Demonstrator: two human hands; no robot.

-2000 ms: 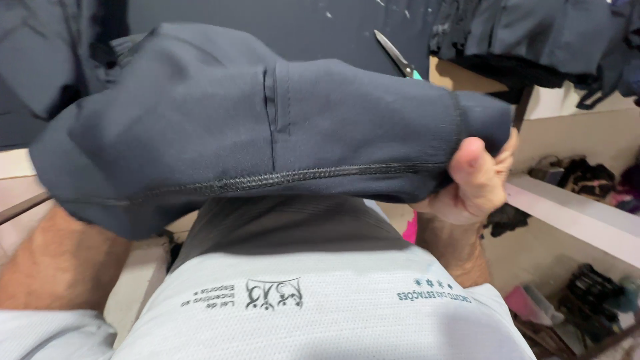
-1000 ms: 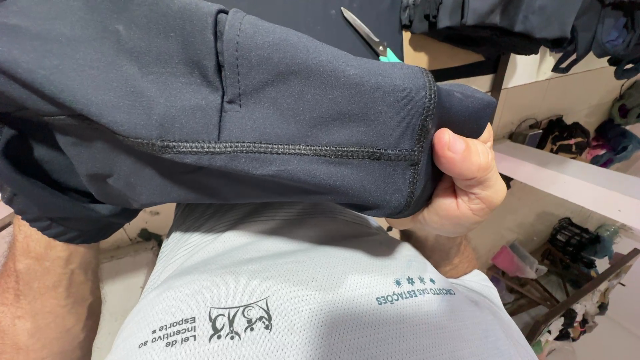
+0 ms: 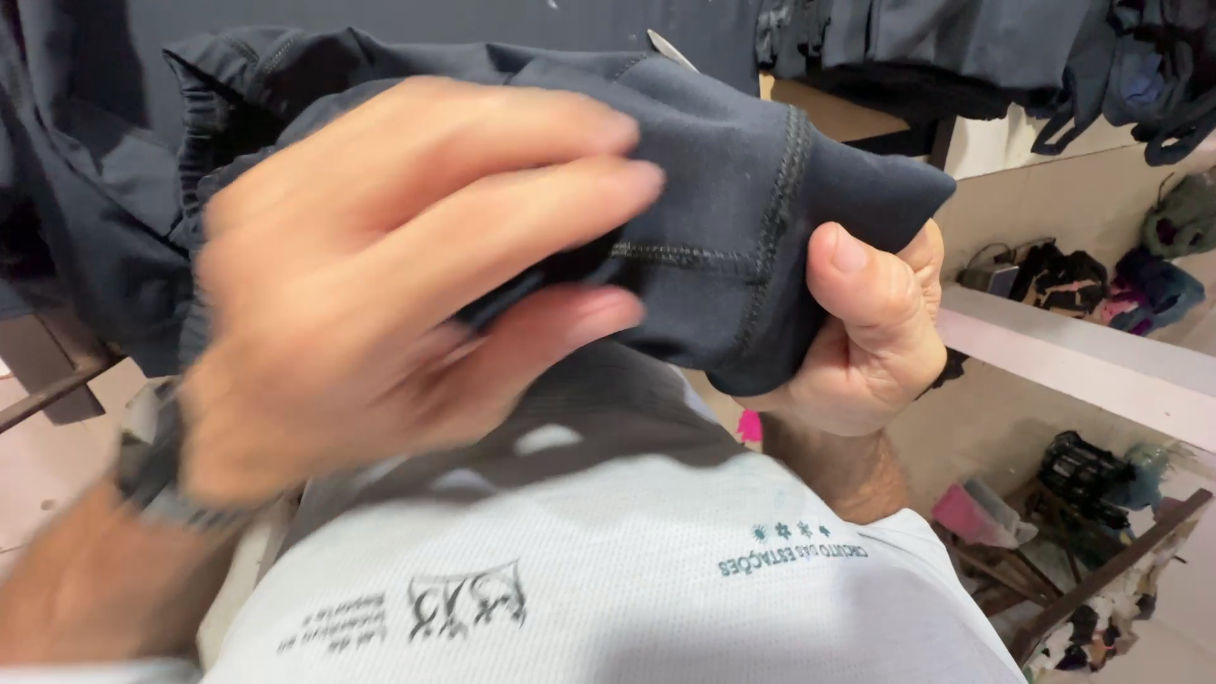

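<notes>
A dark navy stitched garment [image 3: 703,180] is stretched across the view, with an overlock-like seam running along it and another crossing near its right end. My right hand [image 3: 864,323] grips that right end, thumb on top of the fabric. Blurred by motion, my left hand [image 3: 427,256] lies over the garment's left part, fingers apart and pointing right; whether it pinches any cloth cannot be told. A gathered edge [image 3: 195,142] shows at the garment's left. Behind the fabric, the tip of a scissors blade [image 3: 671,49] sticks out, the rest hidden.
Dark fabric [image 3: 570,24] covers the surface beyond. Stacked dark garments [image 3: 950,52] lie at the upper right. A pale beam [image 3: 1073,370] runs along the right side, with cloth scraps [image 3: 1064,280] behind it and a pink container [image 3: 974,513] lower down. A rusty bar [image 3: 57,394] is at the left.
My left hand, hidden behind the garment in the earlier frames, is now in front of it. The scissors' green handle, partly seen before, is now covered. My right hand keeps its hold on the right end.
</notes>
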